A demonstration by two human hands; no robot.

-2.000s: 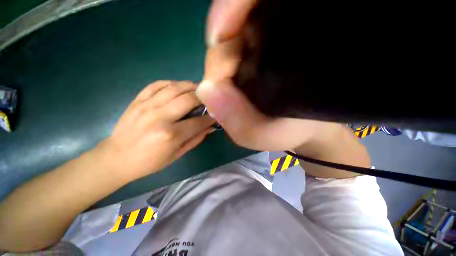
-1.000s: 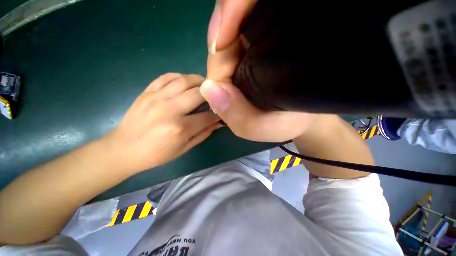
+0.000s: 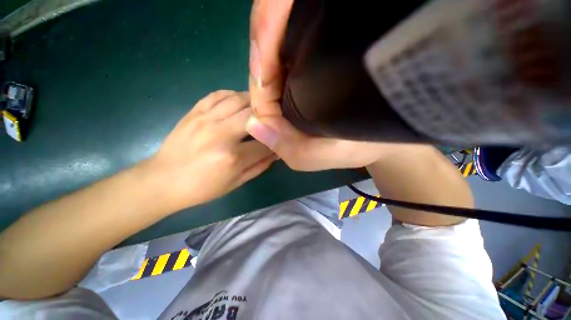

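Note:
My right hand (image 3: 275, 119) is closed around a thick black electric screwdriver (image 3: 338, 81) that fills the upper right, its pale label (image 3: 476, 75) facing the camera. My left hand (image 3: 210, 147) lies on the green bench top, its fingers touching my right fingertips. A sliver of a dark piece (image 3: 248, 138) shows between the left fingers; it looks like a watch housing, but most of it and the driver tip are hidden. A black cable (image 3: 438, 211) runs from under my right wrist to the right edge.
At the far left of the green bench (image 3: 94, 81) lies another watch housing (image 3: 17, 99) with a yellow-edged battery (image 3: 12, 125). A pale rail (image 3: 44, 14) curves across the upper left. A wire rack (image 3: 538, 294) stands on the floor at lower right, below the bench.
The screwdriver has turned and shifted, so its label now shows much more. The housing and battery at the far left appear slightly higher and further right. Both hands stay together.

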